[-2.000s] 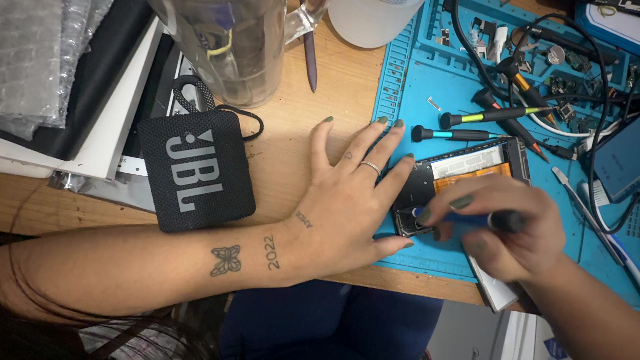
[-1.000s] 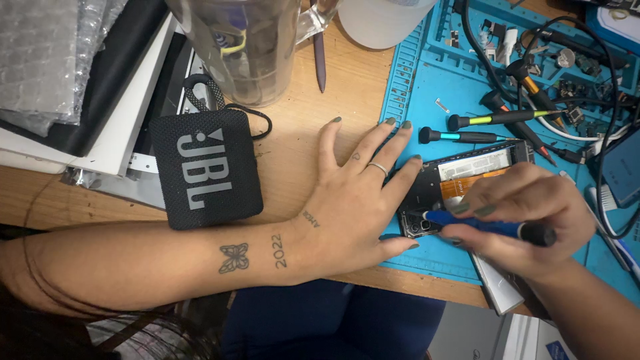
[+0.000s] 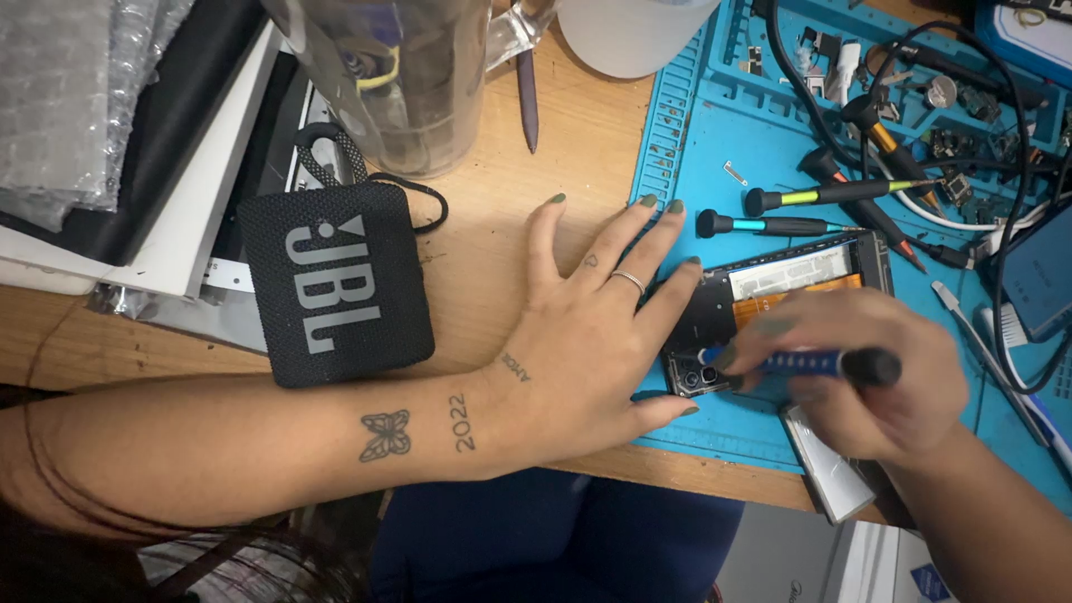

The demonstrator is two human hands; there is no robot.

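My left hand (image 3: 595, 327) lies palm down with fingers spread, its fingertips at the left edge of an opened smartphone (image 3: 705, 322) and on the blue repair mat (image 3: 745, 435). The phone shows its inner parts, with a battery, an orange flex cable and camera lenses near my left thumb. My right hand (image 3: 863, 368) grips a blue precision screwdriver (image 3: 804, 363) with a dark end cap. The tool lies nearly level over the phone's camera end, and its tip is hidden by blur and fingers. A light flat panel (image 3: 829, 469) lies under my right hand at the mat's front edge.
Several screwdrivers (image 3: 829, 194) lie behind the phone, near black cables and a parts tray (image 3: 737, 84). Tweezers (image 3: 988, 360) and a toothbrush (image 3: 1013, 335) are at right. A JBL speaker (image 3: 339, 285), clear mug (image 3: 410, 100), pen (image 3: 528, 100) and bubble wrap (image 3: 67, 92) are at left.
My right hand stays over the phone with the screwdriver, its fingers and the tool's angle shifting slightly. My left hand keeps its place beside the phone.
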